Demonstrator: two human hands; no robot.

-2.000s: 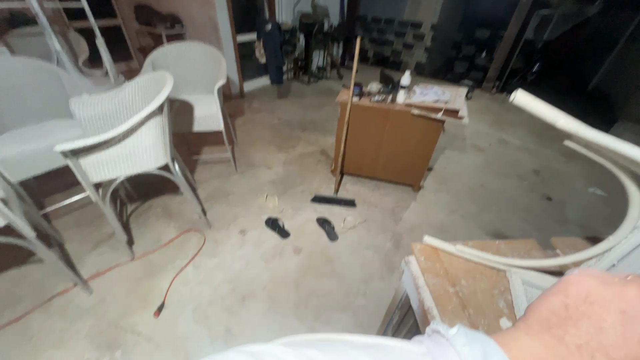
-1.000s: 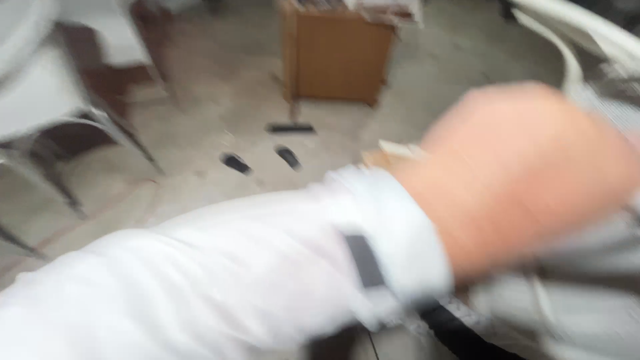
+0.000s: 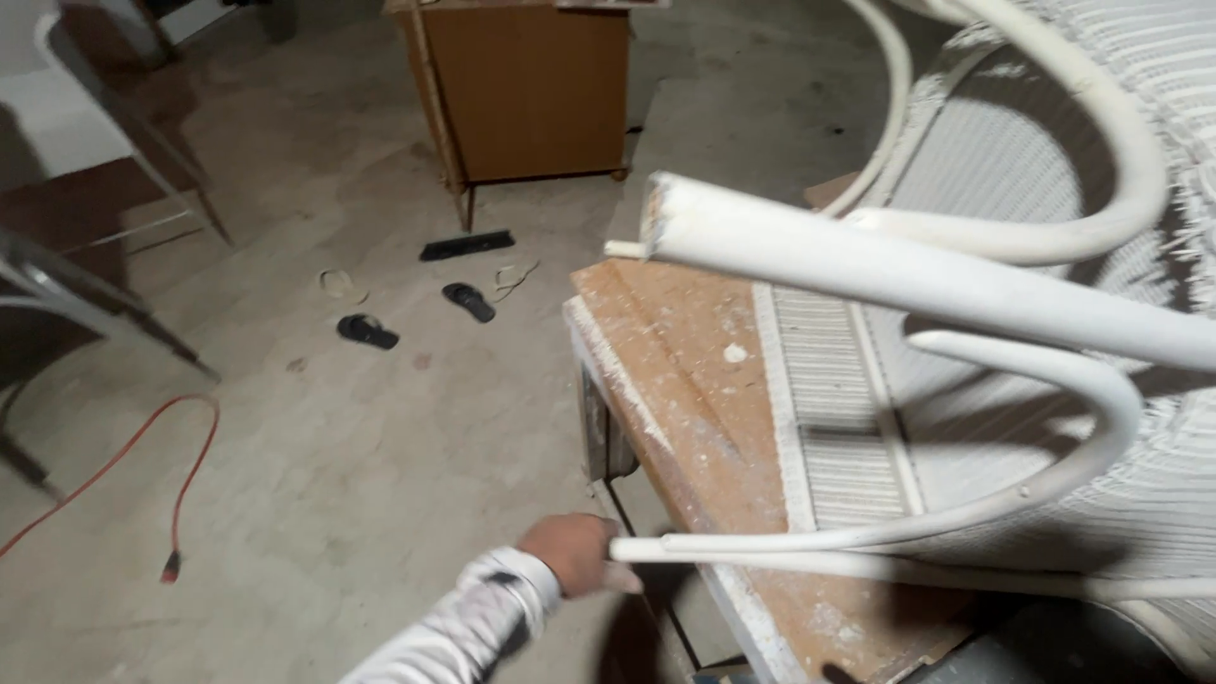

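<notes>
A white wicker chair [image 3: 1007, 190] lies tipped over on a paint-spotted wooden tabletop [image 3: 684, 380], its legs and curved braces pointing toward the left. From the bottom of the view my left hand [image 3: 575, 556], in a light long sleeve, reaches up and grips the end of the lower white chair leg [image 3: 760, 556]. Above it a thicker white leg [image 3: 855, 252] sticks out past the tabletop's corner, its cut end worn. A curved white brace [image 3: 1092, 456] runs between the two legs. My right hand is not in view.
A broom [image 3: 465, 245] leans on a brown cabinet [image 3: 532, 95]. Black flip-flops [image 3: 368, 332] [image 3: 469, 301] lie on the concrete floor. A red cord [image 3: 180, 494] and metal-legged white chairs [image 3: 57, 123] are at the left.
My left arm stretched across to the right one second ago; now the hand is lower and further left, holding the leg's end. The view has shifted toward the tipped chair.
</notes>
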